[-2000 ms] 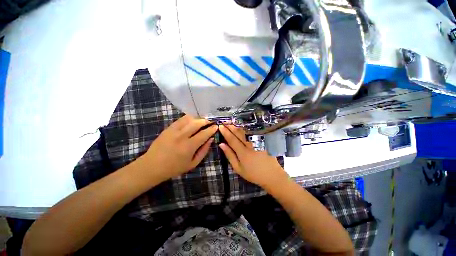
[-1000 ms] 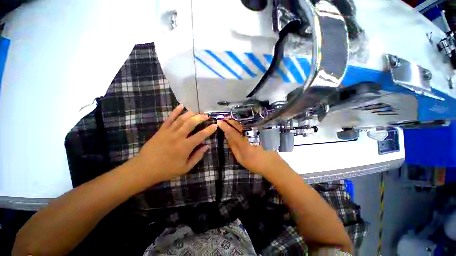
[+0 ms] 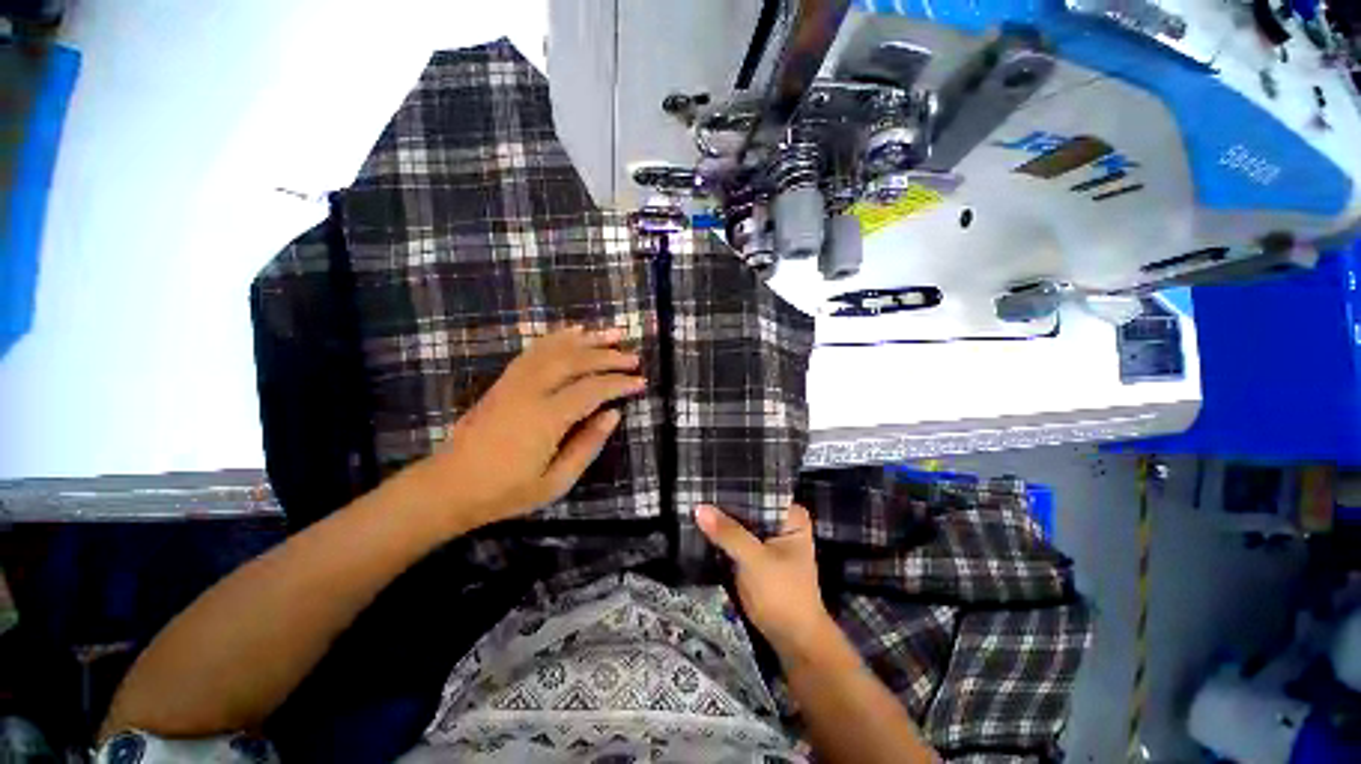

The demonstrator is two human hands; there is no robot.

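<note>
A plaid garment panel (image 3: 493, 299) in black, grey and white lies on the table, its upper part under the presser foot (image 3: 658, 221). A black seam strip (image 3: 664, 388) runs down it from the foot towards the wearer. My left hand (image 3: 552, 426) lies on the panel left of the strip, palm down with fingers a little apart. My right hand (image 3: 764, 564) is at the panel's lower right edge, thumb on top and the other fingers partly hidden; it pinches the cloth. Plain black fabric (image 3: 299, 396) shows at the panel's left side.
The white and blue sewing machine (image 3: 1030, 179) stands at upper right above the white table (image 3: 164, 299). More plaid pieces (image 3: 1015, 657) hang at lower right, beside a floor with a yellow-black tape line (image 3: 1145, 597). Patterned clothing (image 3: 612, 672) shows at the bottom.
The panel has shifted slightly away from the wearer. My right hand has left the needle area and come down to the panel's lower right edge. My left hand has moved back from the foot.
</note>
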